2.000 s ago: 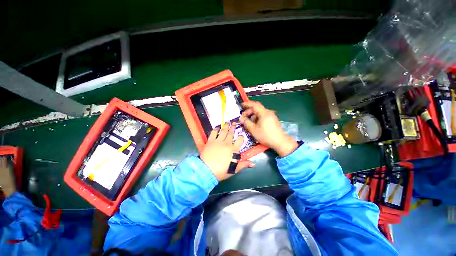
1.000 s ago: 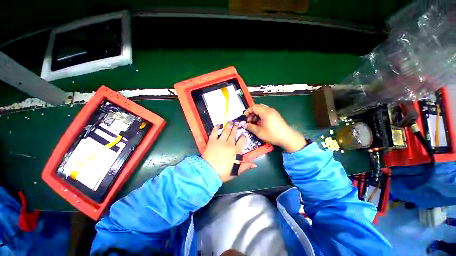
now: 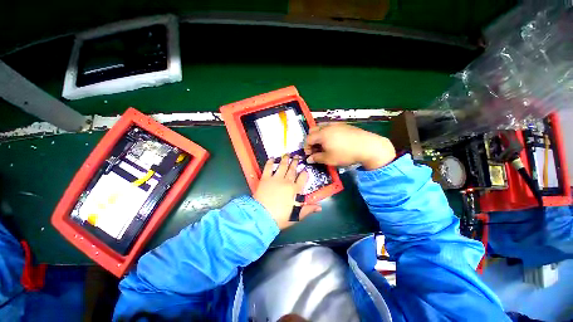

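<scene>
An opened tablet (image 3: pixel 271 134) with a white battery and an orange-yellow strip lies in a red-orange frame (image 3: pixel 240 143) in front of me. My left hand (image 3: pixel 281 192), with a black band on it, rests over the lower left part of the tablet, fingertips near the battery's lower edge. My right hand (image 3: pixel 342 147) reaches in from the right, its thumb and fingers pinched over the tablet's circuit board area. A tiny dark thing may be at the fingertips, too small to tell. No soldering iron shows in either hand.
A second framed tablet (image 3: pixel 118 200) lies on the left. A white-framed tablet (image 3: pixel 120 56) is beyond the chipped edge. At right are a brown block (image 3: pixel 408 133), a round jar (image 3: pixel 452 171), a sponge stand (image 3: pixel 497 174), clear plastic (image 3: pixel 502 69) and another framed tablet (image 3: pixel 543 165).
My right wrist and forearm have swung up and rightward, the fingers still pinched over the board. My left hand has hardly moved. The white-framed tablet shifted left, then slightly back to the right in view.
</scene>
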